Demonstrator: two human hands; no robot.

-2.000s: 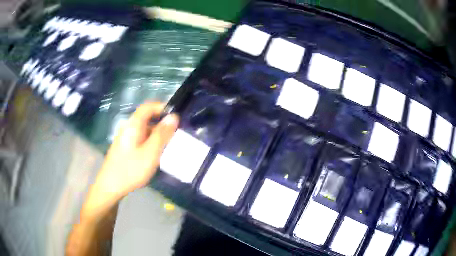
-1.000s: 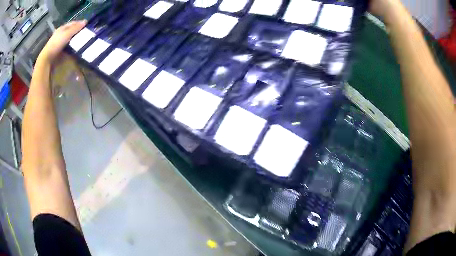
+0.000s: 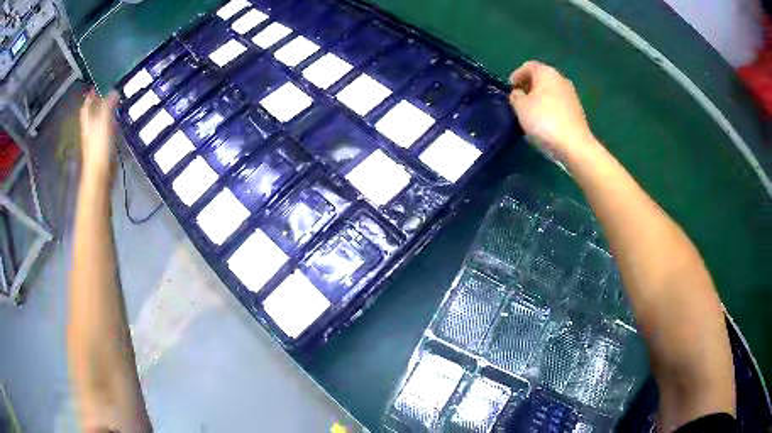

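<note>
The large black blister tray [image 3: 334, 139] lies on the green mat, its pockets holding phone front housings with white keypad backs [image 3: 295, 304]. My right hand [image 3: 550, 108] is at the tray's right corner, fingers curled at its edge; whether they still pinch it is unclear. My left hand [image 3: 99, 127] is blurred, upright beside the tray's far left end; its contact with the tray cannot be told. The clear blister tray [image 3: 518, 326] lies below my right forearm, with a dark keypad stack [image 3: 546, 414] in a pocket at the bottom edge.
The green mat [image 3: 677, 152] curves around the trays. Part of another dark tray shows at the lower right edge. Pale grey floor [image 3: 203, 338] lies left of the bench, with a thin cable. A metal frame stand [image 3: 42, 93] is at the upper left. Red and white items are at the upper right.
The black tray has come down onto the mat, further up and left, uncovering more of the clear tray. My right hand has come into full view at the tray's corner.
</note>
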